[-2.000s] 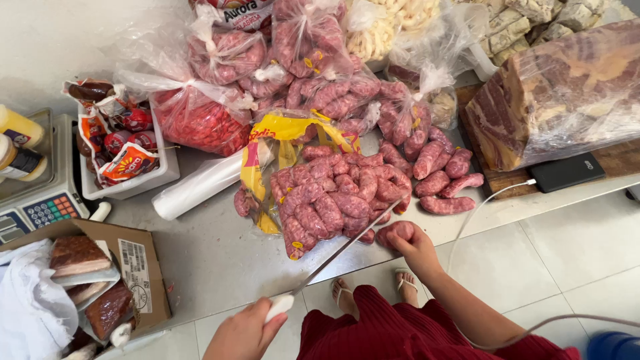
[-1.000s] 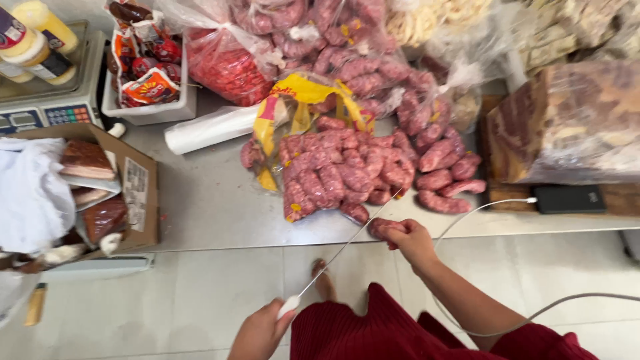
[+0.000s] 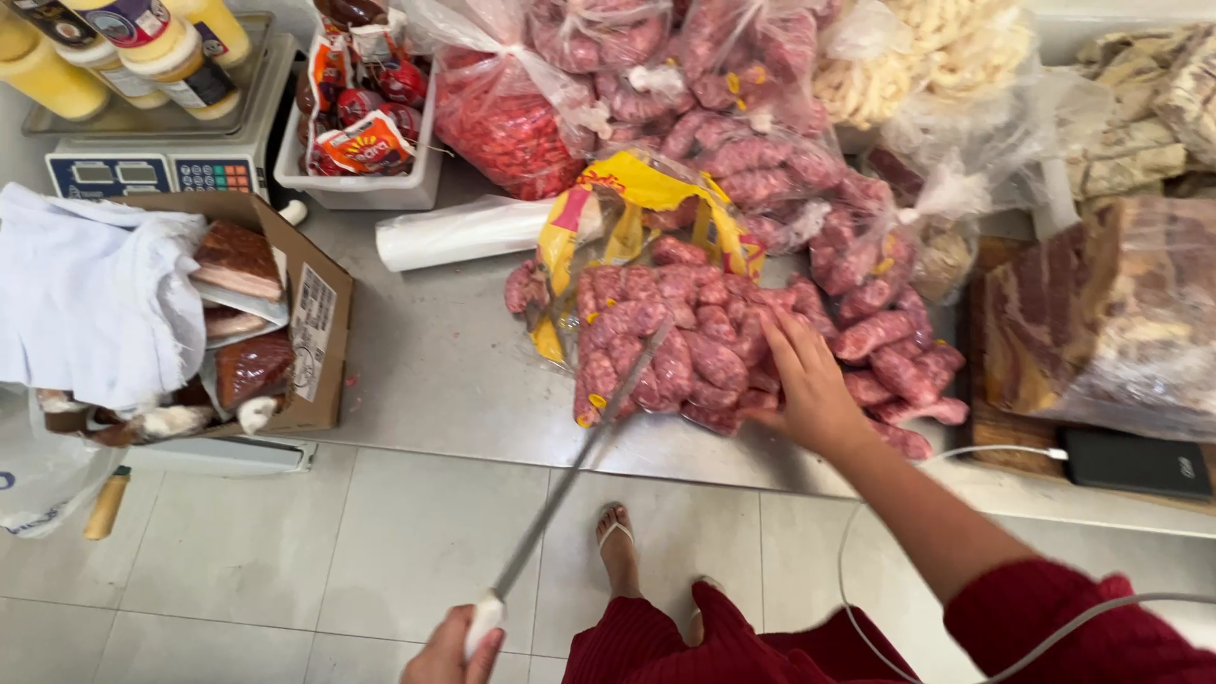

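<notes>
My left hand is closed round the white handle of a long knife, whose blade reaches up over a pile of raw sausages. The blade's tip lies at the middle of that pile. My right hand rests with spread fingers on the pile's right side; whether its fingers grip a sausage I cannot tell. A yellow printed plastic bag lies open behind and under the sausages. More loose sausages lie to the right of my right hand, beside a tied clear bag of sausages.
A plastic roll lies left of the pile. A cardboard box with meat and cloth, a white bin and a scale stand left. Wrapped meat and a black power bank with a cable are at right.
My right hand has moved from the near edge of the counter, where it held a sausage, up onto the pile. The knife stays in my left hand. The view has shifted.
</notes>
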